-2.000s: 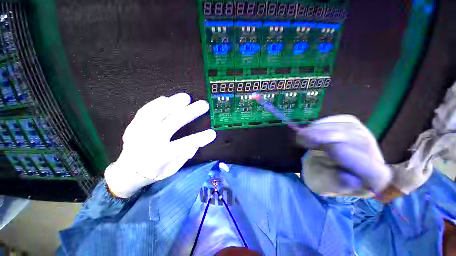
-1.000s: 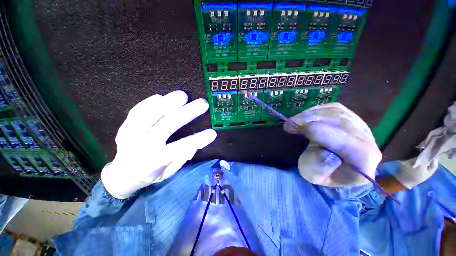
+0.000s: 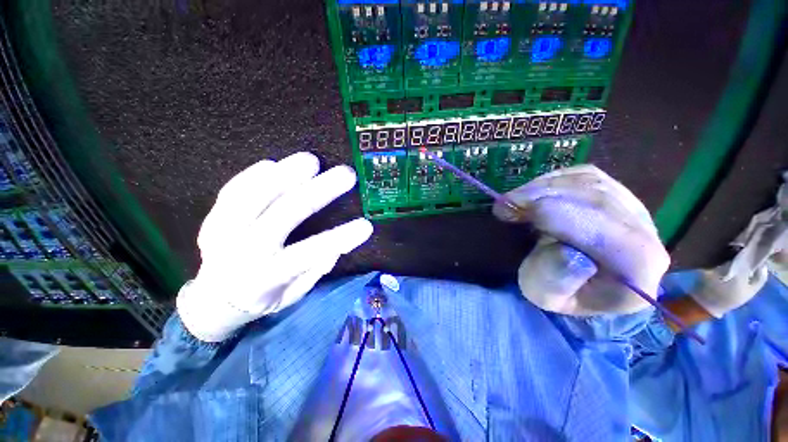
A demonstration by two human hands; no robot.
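Observation:
The green circuit board [image 3: 475, 102] lies on the black mat, its far edge cut off by the top of the picture. It has a row of seven-segment displays [image 3: 479, 131] and blue patches in the far row. In the near row a blue strip shows under the leftmost digits. My right hand [image 3: 592, 242], in a white glove, holds the thin purple brush [image 3: 469, 179]. Its reddish tip is just below the second group of digits. My left hand [image 3: 272, 242], white-gloved, lies with fingers apart, fingertips at the board's near left corner, holding nothing.
A black rack [image 3: 82, 216] with close ridges stands at the left, with blue-patched green boards [image 3: 65, 280] in it. The black mat [image 3: 190, 86] has a curved green edge. At the far right are another person's gloved hand [image 3: 721, 289], pale cloth [image 3: 765, 233] and blue sleeve.
Since two seconds ago, the brush tip has moved slightly left along the digits. The board sits a little nearer the top of the picture than one second ago. My left hand is nearly unchanged.

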